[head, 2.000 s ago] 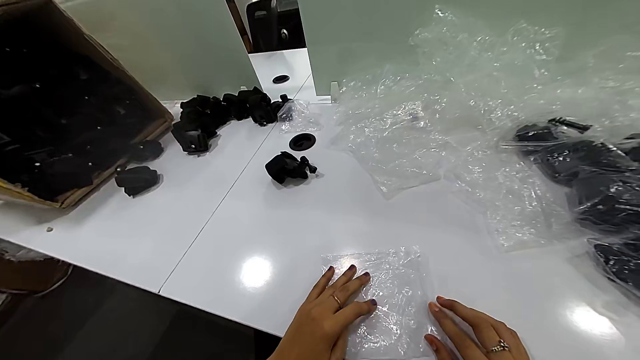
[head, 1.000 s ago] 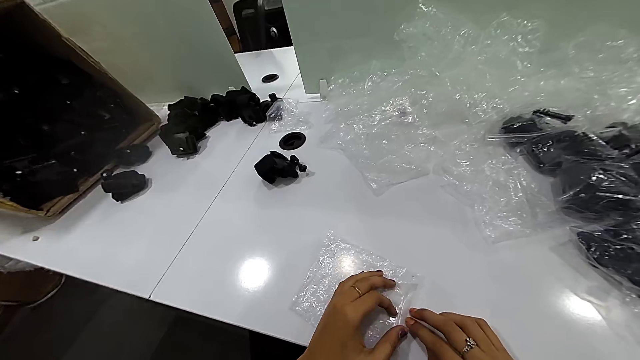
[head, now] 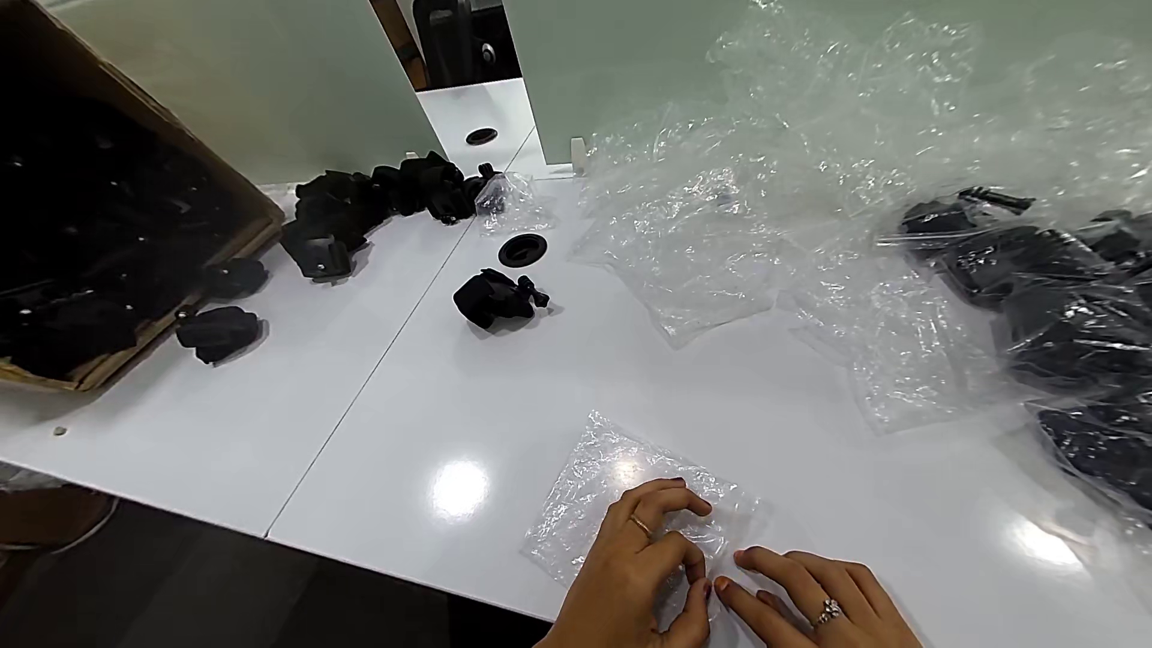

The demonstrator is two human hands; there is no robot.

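Note:
A clear plastic bag (head: 576,513) lies flat and turned at an angle on the white table near its front edge. My left hand (head: 643,567) rests on its right part, with thumb and index finger closed together on the bag's edge. My right hand (head: 810,598) lies just to the right, its fingertips at the same edge, fingers spread and apparently holding nothing. A black strap-like mount with a small screw clamp (head: 495,299) sits farther back on the table, left of both hands.
An open cardboard box (head: 256,236) of black items stands at left, with more black pieces (head: 337,211) beside it. Empty clear bags (head: 702,252) spread along the frosted partition (head: 621,72). Bagged black items (head: 1071,324) lie at right. A round black grommet (head: 522,250) is set in the table.
The clear bag has turned from roughly square-on to an angle. My left hand has gone from lying spread on it to pinching its edge, and my hands have come closer together.

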